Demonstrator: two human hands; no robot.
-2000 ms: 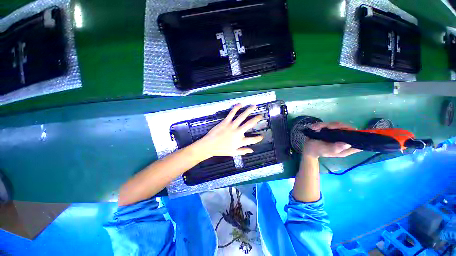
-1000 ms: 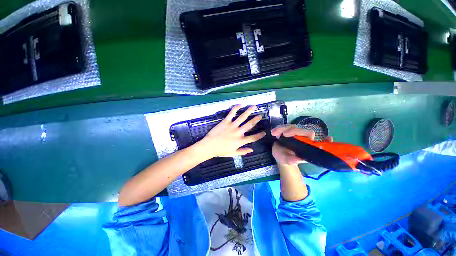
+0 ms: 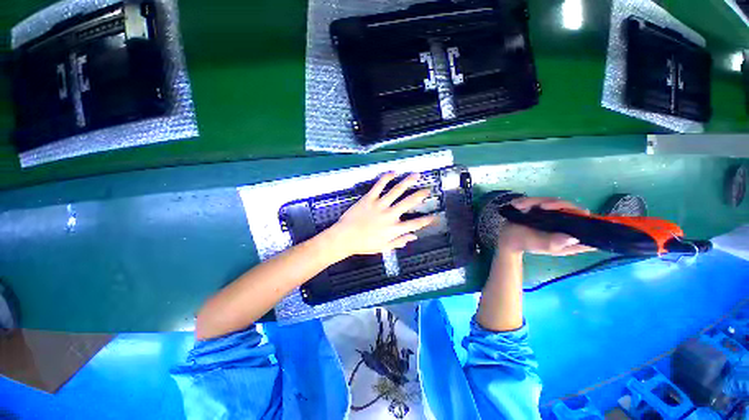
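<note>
A black housing (image 3: 328,277) lies on a silvery protective sheet (image 3: 267,225) on the bench in front of me. My left hand (image 3: 382,220) rests flat on it with fingers spread, covering part of the middle. A silver centre strip (image 3: 391,261) shows below the palm. My right hand (image 3: 538,228) is shut on the orange and black electric screwdriver (image 3: 628,234), to the right of the housing. The screwdriver's nose points left, over the near screw dish (image 3: 490,220), which is partly hidden. Screws are too small to see.
The green belt (image 3: 246,90) behind the bench carries more black housings on sheets, at left (image 3: 123,78), middle (image 3: 484,94) and right (image 3: 653,70). A second dish (image 3: 626,205) is partly behind the screwdriver. Another dish (image 3: 735,182) stands far right. Blue stools (image 3: 657,394) are at lower right.
My right hand and the screwdriver have moved right, from the housing's right edge to over the near dish. The housings on the belt have shifted right. My left hand has hardly moved.
</note>
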